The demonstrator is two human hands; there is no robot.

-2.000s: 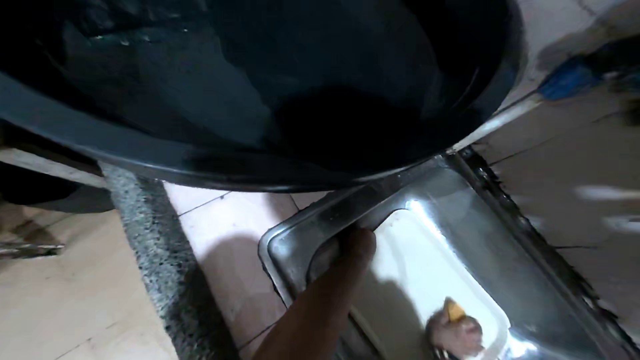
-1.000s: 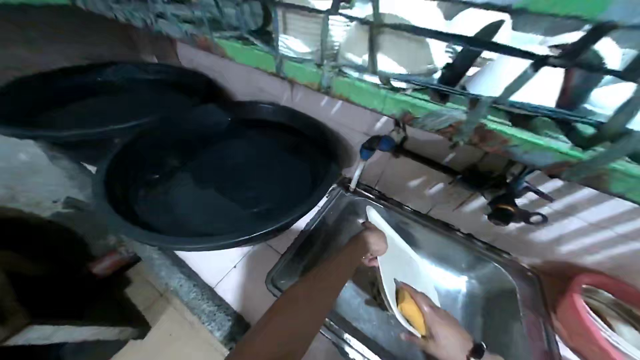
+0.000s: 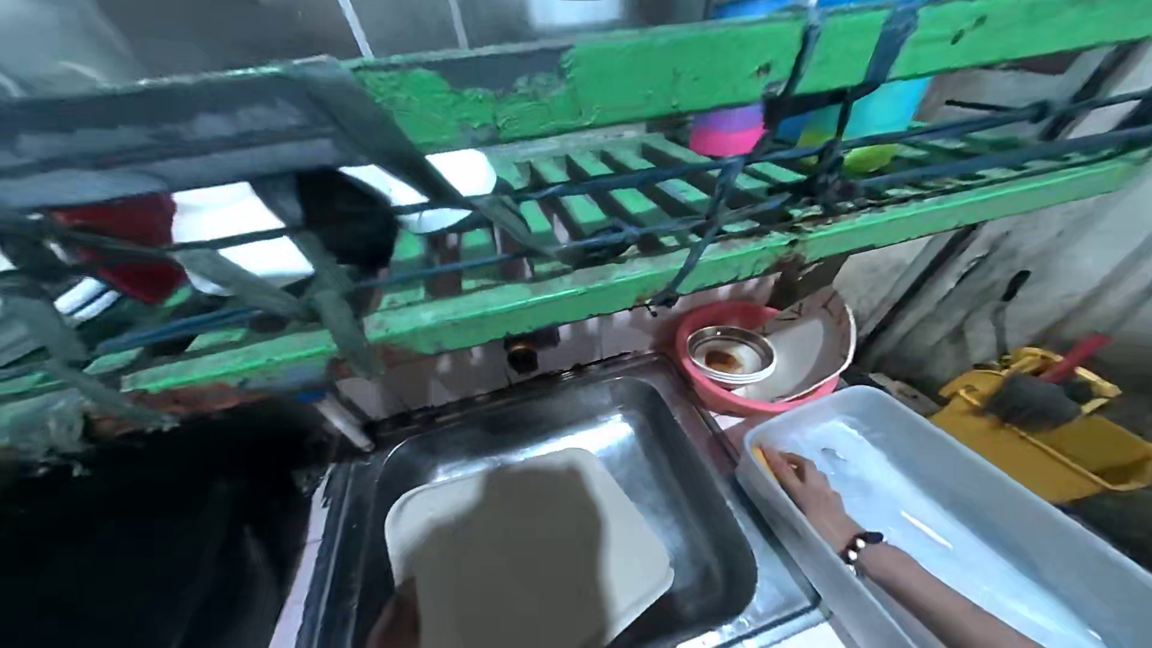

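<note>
My left hand (image 3: 396, 616), only partly in view at the bottom, is at the left edge of a pale flat board or lid (image 3: 531, 549), which lies over the stainless steel sink (image 3: 711, 504). A dark shadow falls across the board. My right hand (image 3: 810, 495), with a beaded bracelet on its wrist, reaches into a translucent plastic tub (image 3: 909, 486) right of the sink. Its fingers hold a yellow-orange sponge (image 3: 763, 461) against the tub's near left corner.
Behind the tub, a pink basin (image 3: 711, 319) holds metal bowls (image 3: 731, 355) and a plate. A green slatted dish rack (image 3: 558, 306) runs above the sink. A black tub (image 3: 153, 540) stands at left, beside a tap pipe (image 3: 346, 418). A yellow container (image 3: 1035, 441) stands far right.
My right hand with the sponge has moved from the pale board to the translucent tub at right. The board, tilted up a second ago, now faces up more flatly. The view has swung right and up.
</note>
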